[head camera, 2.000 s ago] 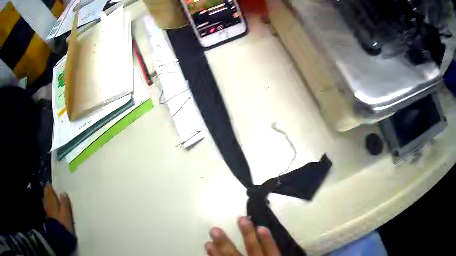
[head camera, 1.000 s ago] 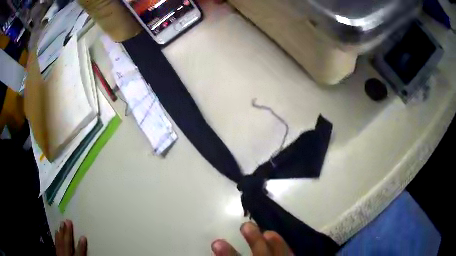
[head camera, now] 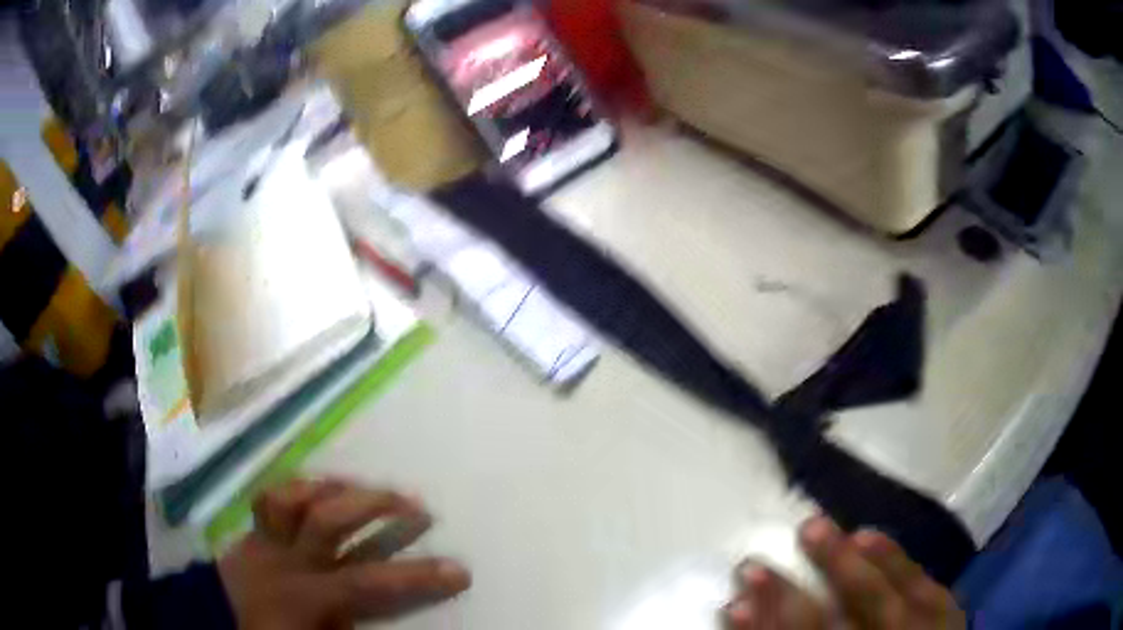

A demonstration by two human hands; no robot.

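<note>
My left hand point(head camera: 339, 554) is over the tabletop point(head camera: 554, 492) at the lower left, fingers apart and empty, near the green edge of the stacked workbooks point(head camera: 283, 449). My right hand point(head camera: 850, 585) is at the bottom edge, partly cut off, fingers apart, beside the knotted black fabric strip point(head camera: 640, 314); whether it touches the strip is unclear. The open exercise book point(head camera: 277, 283) lies on the workbooks. The smartphone point(head camera: 523, 92) leans on a tan cylinder point(head camera: 400, 99) with its screen lit. The picture is blurred.
A narrow white strip with dark lines point(head camera: 505, 295) lies beside the black strip. A red pencil point(head camera: 388, 267) lies by the books. A cream machine body point(head camera: 813, 123) is at the upper right. A yellow-black post point(head camera: 74, 295) stands at left, blue fabric point(head camera: 1047, 566) at lower right.
The view has shifted, so the table things sit farther right than a second ago. My left hand has come further into view over the table. My right hand also shows farther right.
</note>
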